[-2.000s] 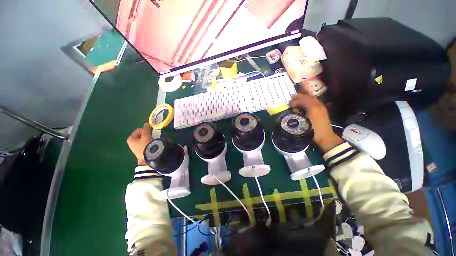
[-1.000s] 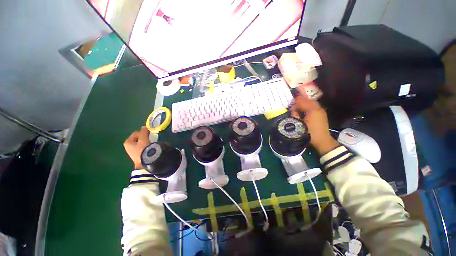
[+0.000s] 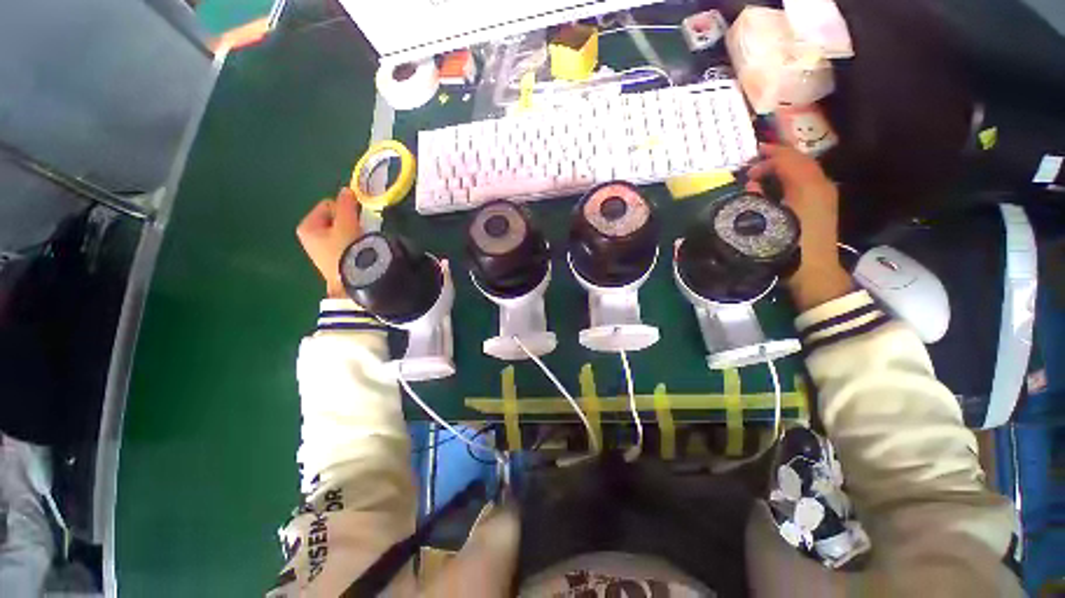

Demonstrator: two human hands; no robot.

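Note:
Several bullet security cameras with black round heads and white bodies stand in a row on the green bench; the leftmost (image 3: pixel 391 278) and the rightmost (image 3: pixel 738 248) are nearest my hands. White pigtail cables run from their bases to the bench edge. My left hand (image 3: pixel 331 240) rests on the bench beside the leftmost head, just below the yellow tape roll (image 3: pixel 384 175), fingers curled; its grip is unclear. My right hand (image 3: pixel 806 210) is behind the rightmost head, at the keyboard's right end, partly hidden by the camera; I cannot tell if it holds anything.
The white keyboard (image 3: pixel 584 143) lies behind the cameras, below the monitor's lower edge (image 3: pixel 502 26). A white tape roll (image 3: pixel 406 84) is at the back left. The mouse (image 3: pixel 903 292) and a large black machine (image 3: pixel 934 105) are at right. Yellow tape marks (image 3: pixel 631 405) line the front edge.
My view has tilted down, so the bench things sit higher, less of the monitor shows and my lap has come into view. Both hands stay in nearly the same places on the bench.

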